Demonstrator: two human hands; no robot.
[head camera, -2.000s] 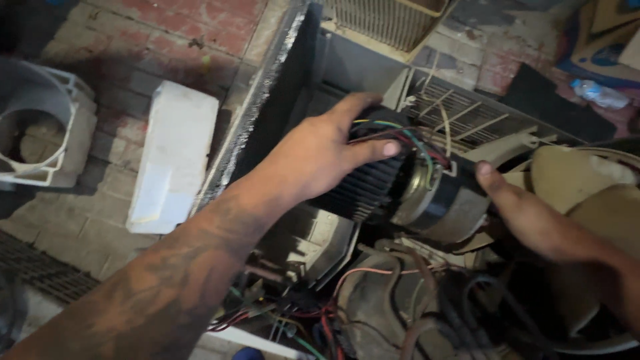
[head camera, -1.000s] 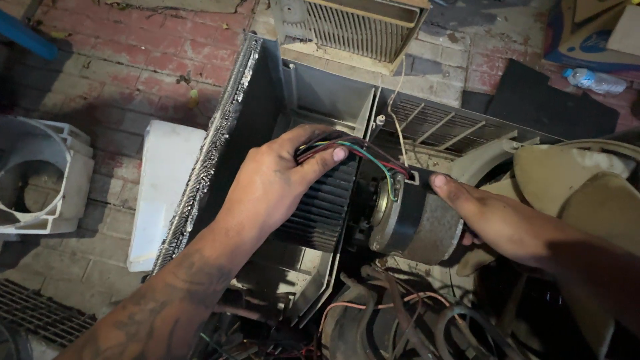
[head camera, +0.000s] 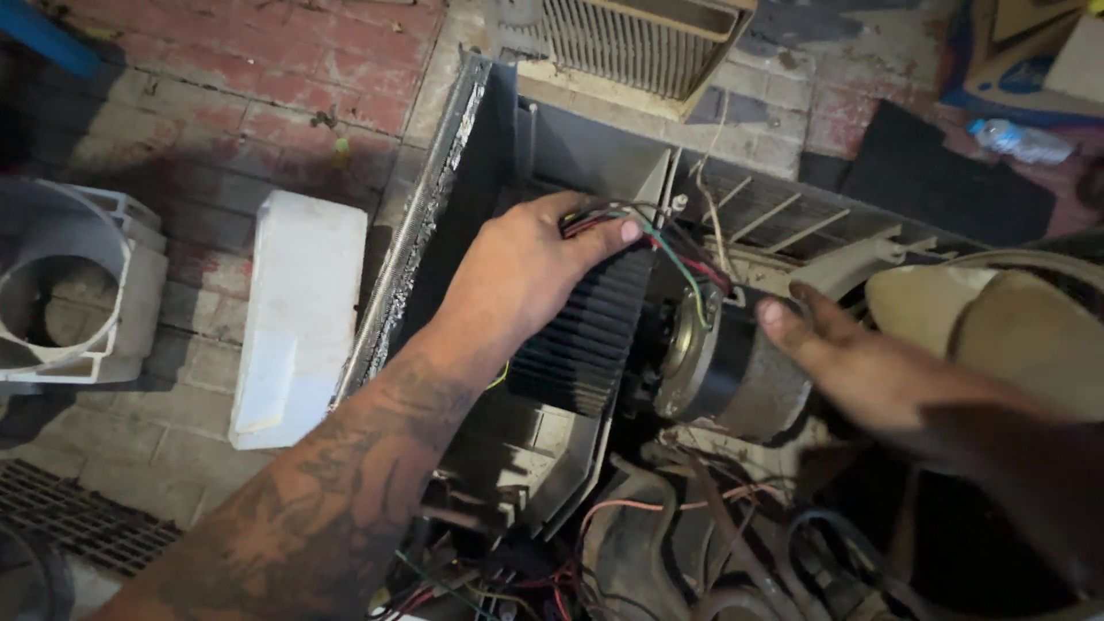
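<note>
My left hand (head camera: 539, 259) grips a bundle of coloured wires (head camera: 604, 220) above a black blower wheel (head camera: 586, 345). Those wires run to an electric motor (head camera: 733, 371), a metal cylinder with a dark band, lying to the right of the wheel. On the motor's upper right side rests my right hand (head camera: 828, 345), thumb on the casing; its other fingers are partly hidden behind it. Wheel and motor sit within the air conditioner's chassis (head camera: 595, 151). Along the chassis's left side stands a finned coil (head camera: 423, 224). A pale fan (head camera: 1000, 319) is at the right.
A white foam piece (head camera: 302, 319) and a round plastic housing (head camera: 129, 285) lie on the paving at left. A louvred front grille (head camera: 638, 52) is beyond the chassis. Copper tubes (head camera: 660, 517) and loose wires fill the near side. A plastic bottle (head camera: 1022, 141) lies at upper right.
The motor and blower wheel sit lower between the chassis walls and more level than two seconds ago. My left hand has kept the wires. The view has shifted.
</note>
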